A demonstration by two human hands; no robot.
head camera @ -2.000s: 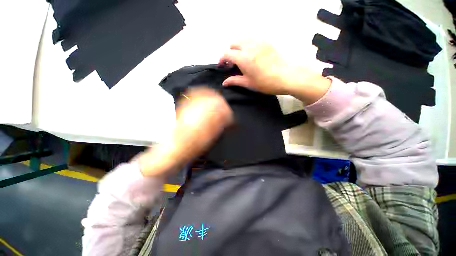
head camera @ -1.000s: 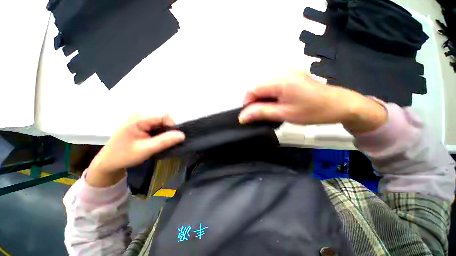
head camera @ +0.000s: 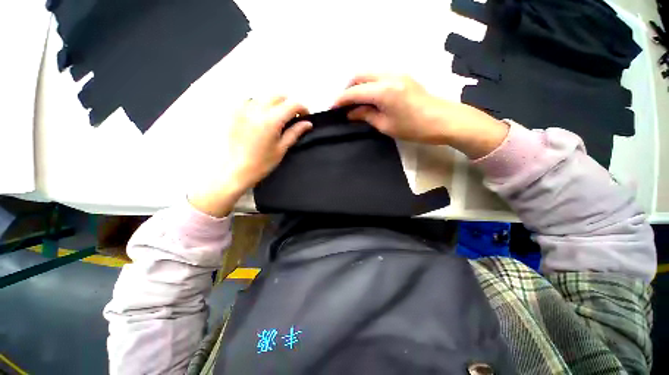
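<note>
A black panel [head camera: 341, 176] lies on the white table cover at the edge nearest me, against my apron. Its far edge is folded into a narrow ridge. A corner tab [head camera: 433, 201] sticks out at its lower right. My left hand [head camera: 265, 143] grips the left end of the folded edge, thumb on the near side. My right hand [head camera: 389, 108] grips the same edge further right, thumb and fingers close together. The fingertips under the fold are partly hidden.
A flat pile of black panels [head camera: 150, 58] lies at the upper left. A fanned black pile [head camera: 546, 95] with rumpled pieces on top lies at the upper right. Ragged dark bits show at the far right edge. A blue object [head camera: 483, 239] is below the table.
The panel went from being held stretched low near the table edge to lying flat, its folded edge further up the table. Both hands moved up, and the left also moved right.
</note>
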